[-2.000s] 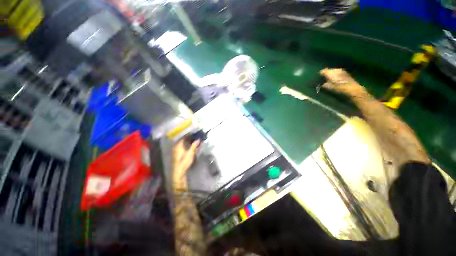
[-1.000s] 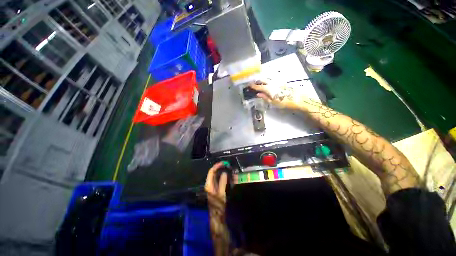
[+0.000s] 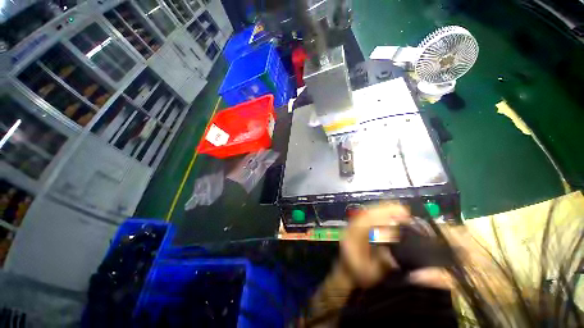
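Note:
A dark, blurred part [image 3: 419, 245] is held near the machine's front edge. My left hand [image 3: 366, 246] is on its left side, fingers curled against it. My right hand [image 3: 451, 272] is on its right side, strongly blurred and partly hidden by the part and dark strands. The silver press head [image 3: 328, 90] stands over the metal plate [image 3: 384, 154]. The small grey-dark fixture [image 3: 346, 159] sits on the plate below the head. The green buttons, left [image 3: 298, 216] and right [image 3: 432, 208], are untouched. The red button is mostly hidden by my left hand.
A red bin [image 3: 240, 131] and clear plastic bags [image 3: 253, 168] lie left of the machine. Blue bins with black parts [image 3: 128, 256] are at lower left; another blue bin [image 3: 255, 77] is behind the red one. A white fan [image 3: 446, 56] stands behind the plate. A pale sheet [image 3: 531, 224] is at right.
My right hand has come back from the fixture area toward me. My left hand has left the left green button and moved right. Both hands are now together at the dark part.

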